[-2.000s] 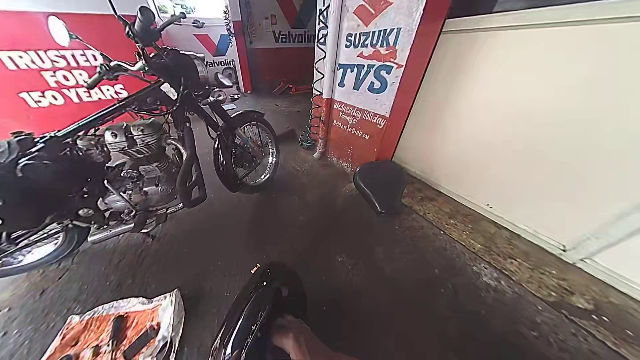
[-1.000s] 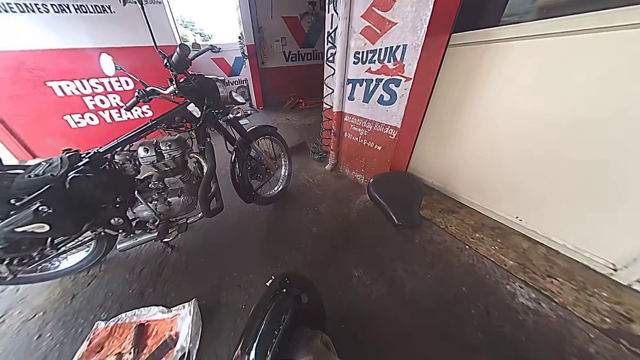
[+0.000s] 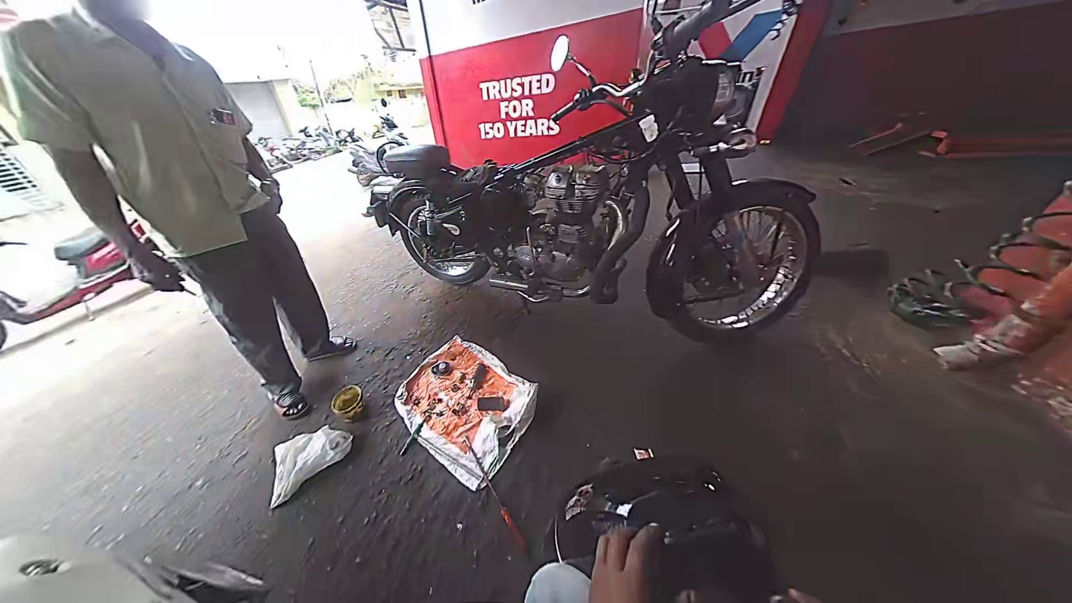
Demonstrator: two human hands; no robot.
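Observation:
A glossy black motorcycle part (image 3: 678,519), perhaps a fuel tank, lies low in the view in front of me, beside a pale-clothed knee (image 3: 557,582). The fingers of my left hand (image 3: 624,565) are bent over its near side and hold it. Of my right hand (image 3: 800,596) only a bit of finger shows at the bottom edge, close to the part; its grip is hidden. To the left, a white sack with an orange face (image 3: 465,394) bears several small dark parts. A red-handled screwdriver or similar long tool (image 3: 505,512) reaches from the sack onto the floor.
A black motorcycle (image 3: 578,218) without its tank stands ahead. On the left, a person (image 3: 159,134) stands near a yellowish bowl (image 3: 347,404) and a white bag (image 3: 310,461). A coiled hose (image 3: 946,293) is by the pillar at right. A pale vehicle part (image 3: 75,569) occupies the lower left corner.
The view has swung left, bringing in the standing person, the bowl and the white bag. The black saddle by the wall has left view. My left hand's fingers now show more plainly on the black part.

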